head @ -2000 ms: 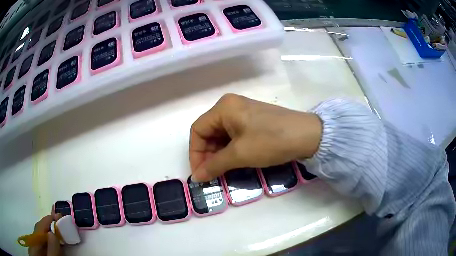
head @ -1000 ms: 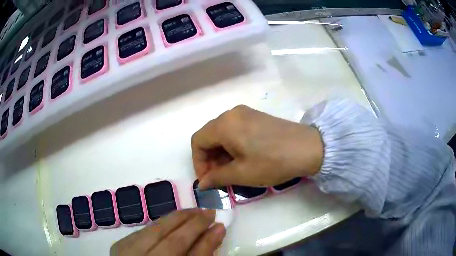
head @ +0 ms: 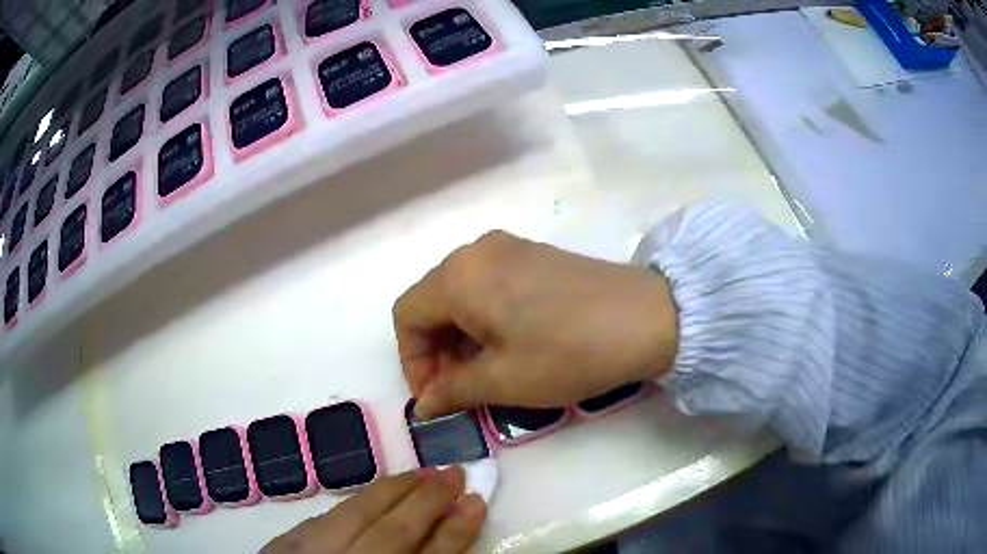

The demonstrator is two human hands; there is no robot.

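A pink-rimmed smartwatch unit (head: 452, 442) lies on the cream-white surface between my hands. My right hand (head: 530, 319) pinches at its upper left corner; the clear film at the fingertips is hard to see. My left hand (head: 379, 519) holds the scraper, whose white head (head: 479, 484) shows at the unit's lower right edge; its orange handle is hidden. Several black-faced units, one of them here (head: 340, 445), stand in a row to the left. More units, one here (head: 525, 421), lie to the right, partly under my right hand and sleeve.
A thick white foam tray (head: 357, 128) of pink-rimmed units with printed faces fills the upper left, its near edge above the surface. A blue parts bin (head: 915, 38) with small items is at the far upper right. Yellowish tape (head: 100, 433) runs along the left.
My left hand has come from the far left with the scraper to the unit under my right hand. A gap has opened between that unit and the left row. My right hand keeps its pinch.
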